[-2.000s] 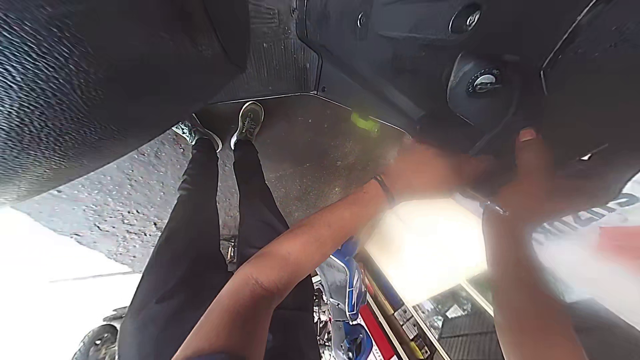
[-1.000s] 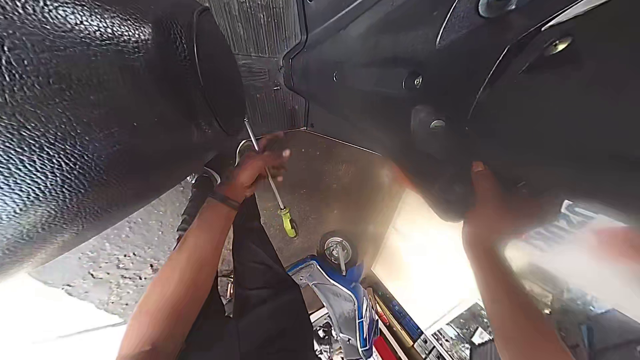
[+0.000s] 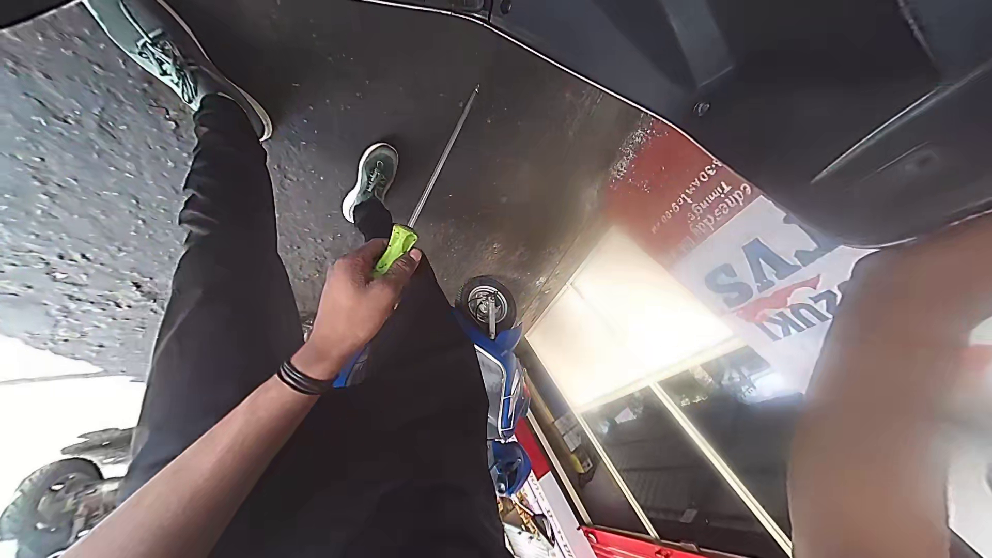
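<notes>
My left hand (image 3: 360, 298), with a dark band at the wrist, grips the lime-green handle of a long-shafted screwdriver (image 3: 438, 170). The shaft points up and away over the ground, its tip touching nothing that I can see. At the right edge my right forearm (image 3: 876, 403) rises toward the dark plastic body panel (image 3: 790, 101) of a scooter; the hand itself is out of sight behind or beyond the panel. A small screw (image 3: 701, 108) sits in the panel.
My legs in dark trousers (image 3: 232, 256) and shoes (image 3: 372, 182) are below. A blue scooter (image 3: 504, 380) stands beyond them, near a glass-fronted building (image 3: 682, 465) with a painted, lettered wall (image 3: 759, 271). Another vehicle's wheel (image 3: 50, 496) shows at lower left.
The screwdriver, hanging by the left hand's fingers near the seat a second ago, is now gripped by its handle, away from the scooter. The right hand has left view. The view has shifted considerably.
</notes>
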